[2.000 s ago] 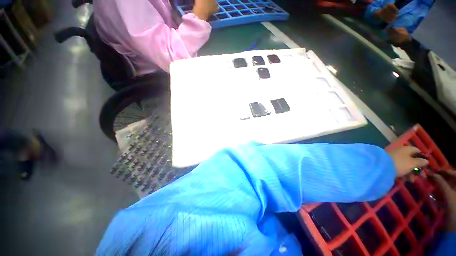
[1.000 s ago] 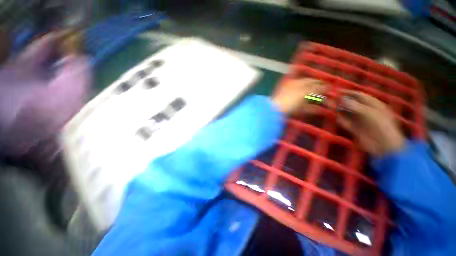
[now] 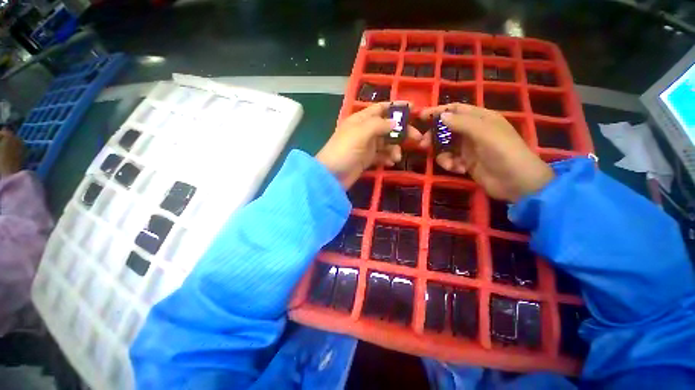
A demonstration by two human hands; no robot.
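My left hand holds a small glossy black watch body upright between thumb and fingers. White light reflects on its face. My right hand holds a second black watch body, with a purplish striped reflection. Both hands are close together above the red foam tray. Its square pockets mostly hold dark units, many in pairs; one pocket behind my left hand shows bare red. My hands hide some middle pockets. The white tray at left holds several black units in its shallow grid.
A blue tray lies at far left by a neighbour's pink sleeve. At right are a crumpled white tissue and an instrument with a bright screen. A dark glossy strip runs behind the trays.
The view has swung right and steadied, bringing the whole red tray and the instrument into view. My hands, earlier low over the tray pockets, now hold the two units up with their faces visible.
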